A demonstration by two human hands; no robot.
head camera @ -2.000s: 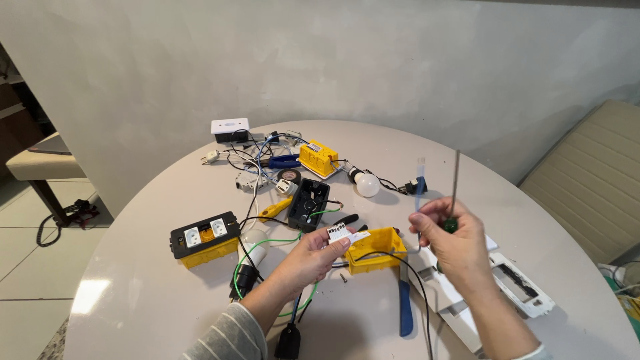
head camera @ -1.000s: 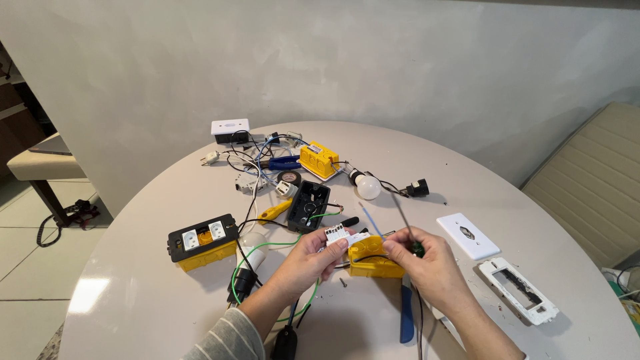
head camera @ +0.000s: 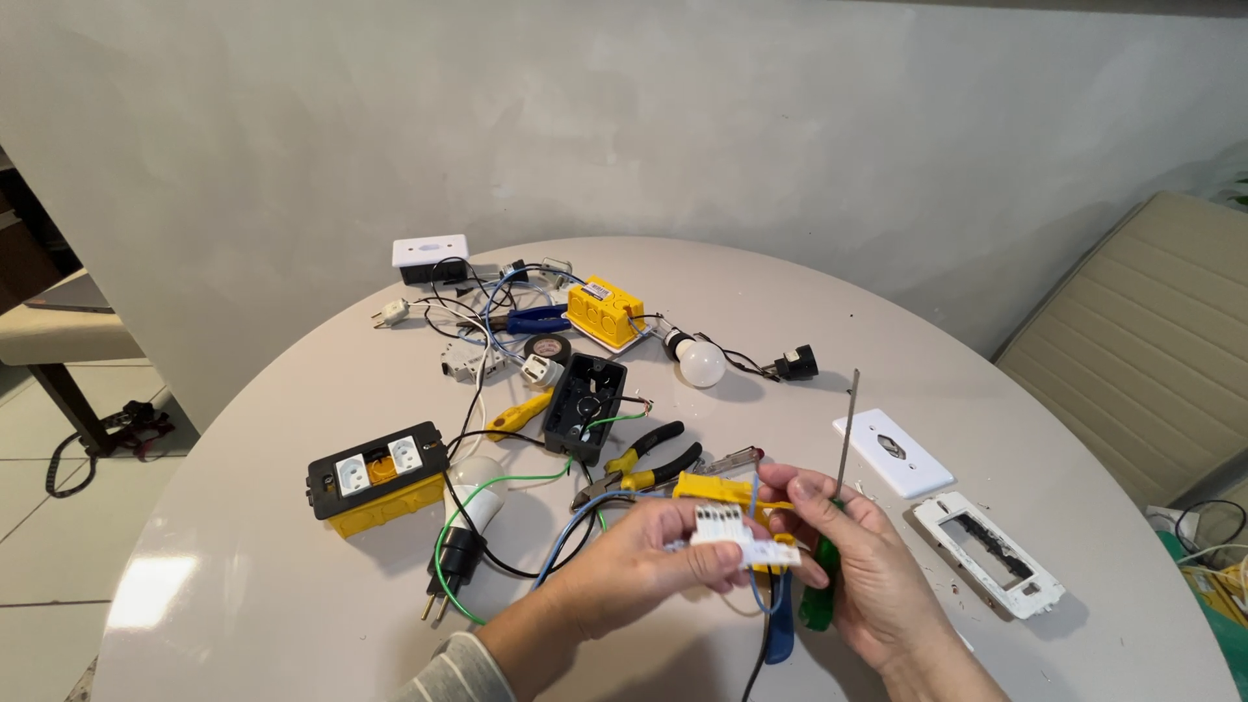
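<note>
My left hand [head camera: 673, 551] grips a white terminal connector strip [head camera: 726, 531] between thumb and fingers. Just beside it, my right hand [head camera: 848, 546] holds a screwdriver by its green handle [head camera: 822, 585], its long shaft [head camera: 849, 429] pointing up and away. The thumb and forefinger of that hand are at a blue wire [head camera: 755, 492]; whether they pinch it is hard to tell. Behind both hands is a yellow electrical box [head camera: 707, 487], partly hidden. A blue handle [head camera: 780, 634] shows below them, and black-and-yellow cutters [head camera: 648, 468] lie just beyond, near a voltage tester screwdriver [head camera: 726, 462].
At the left stands a yellow box with white sockets [head camera: 375, 478], near a bulb with a black plug [head camera: 458, 546]. Farther back are a black box [head camera: 583, 409], another yellow box [head camera: 606, 312], a light bulb [head camera: 701, 363] and tangled wires. A white plate [head camera: 895, 451] and frame [head camera: 990, 556] lie right.
My right hand has come closer to my left hand, the screwdriver still in its grip. The white plate and frame, partly under other white parts two seconds ago, now lie separately at the right.
</note>
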